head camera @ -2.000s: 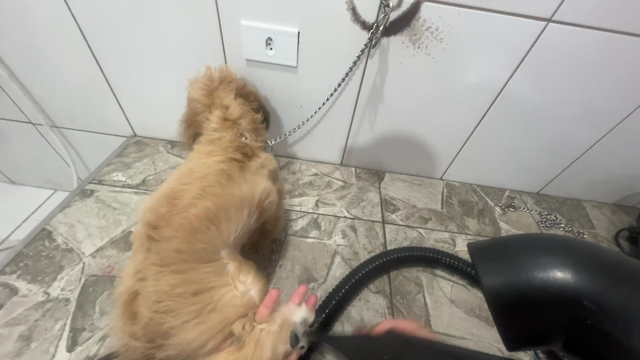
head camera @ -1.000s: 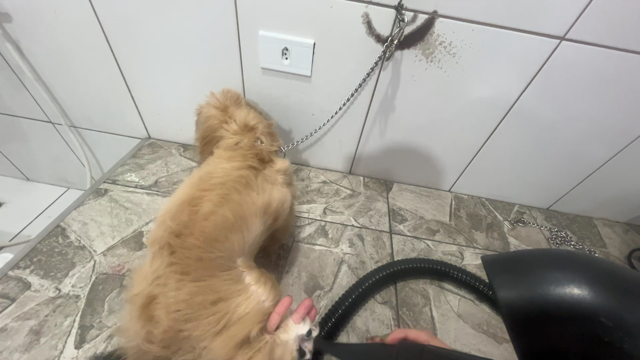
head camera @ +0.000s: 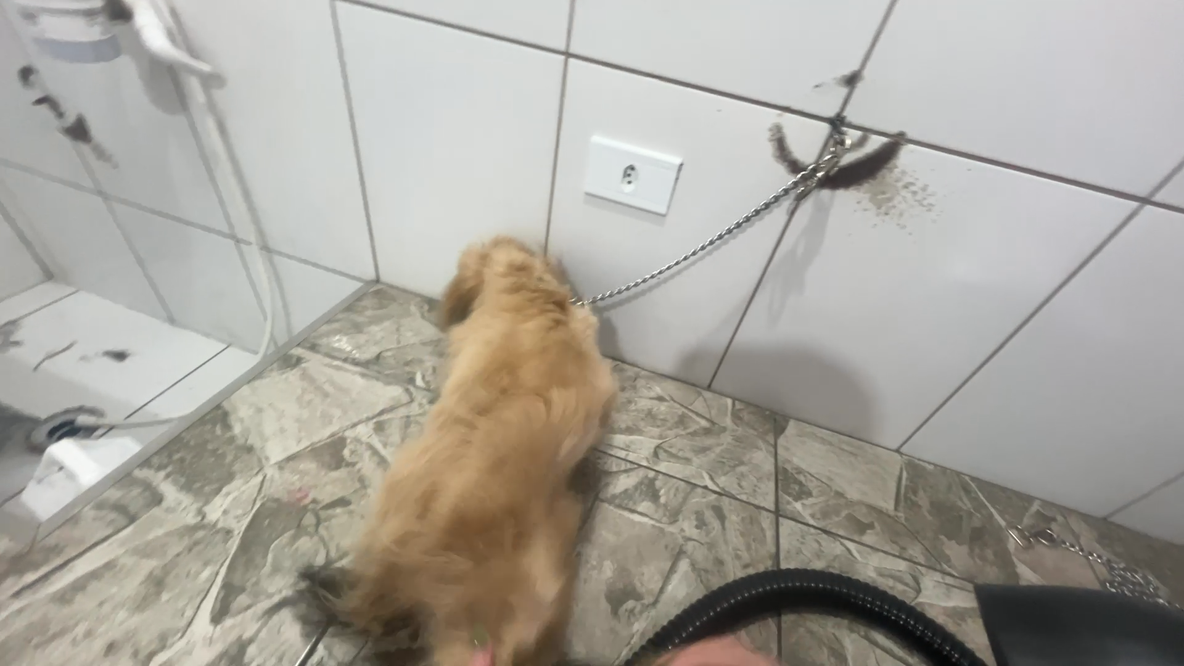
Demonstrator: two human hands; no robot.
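A golden, long-haired dog (head camera: 499, 444) stands with its back to me, head by the tiled wall. A chain leash (head camera: 712, 242) runs from its neck up to a fixing on the wall. At the bottom edge, part of my right hand (head camera: 717, 651) shows beside a ribbed black hose (head camera: 805, 587); what it grips is out of frame. A small pink patch, seemingly a fingertip of my left hand (head camera: 483, 657), shows at the dog's rear; the rest is hidden. The hose leads to a black dryer housing (head camera: 1078, 624) at the lower right.
Stone-patterned tiles (head camera: 314, 398) cover the surface under the dog. A wall socket (head camera: 634, 176) sits above its head. Another chain (head camera: 1091, 555) lies by the dryer. On the left are a white basin (head camera: 111, 342) and a hanging white hose (head camera: 236, 194).
The dog's raised paw, earlier in my left hand, is out of sight. Both hands show far less, at the bottom edge. The view has shifted, showing more of the basin.
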